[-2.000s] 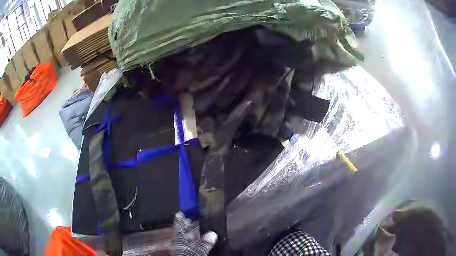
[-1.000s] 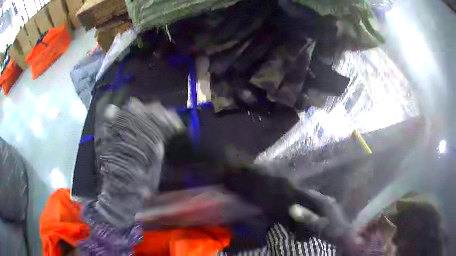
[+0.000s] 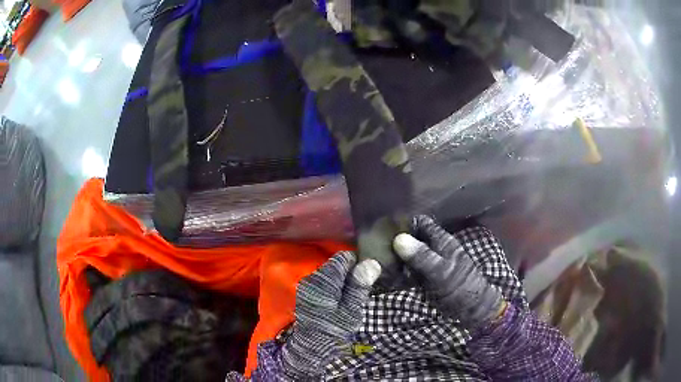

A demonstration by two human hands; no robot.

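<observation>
A camouflage strap (image 3: 358, 127) runs from the upper middle of the black stack down over its near edge. My left hand (image 3: 332, 306), in a grey striped glove, pinches the left side of its near end. My right hand (image 3: 448, 276), in the same kind of glove, pinches the right side. Both thumbs lie on top; the fingers beneath are hidden. A second camouflage strap (image 3: 169, 127) lies lengthwise at the left of the stack, untouched, its rounded end hanging over the near edge.
An open orange sack (image 3: 280, 280) with dark camouflage pieces is at the lower left. Blue tie strips (image 3: 317, 142) cross the black stack (image 3: 246, 127). A yellow stick-like item (image 3: 588, 140) lies on film at right. A khaki sack (image 3: 571, 298) is at the lower right.
Both hands, blurred and apart a second ago, are now together at the near end of a strap lying over the stack. The view has tilted down, showing more of the orange sack.
</observation>
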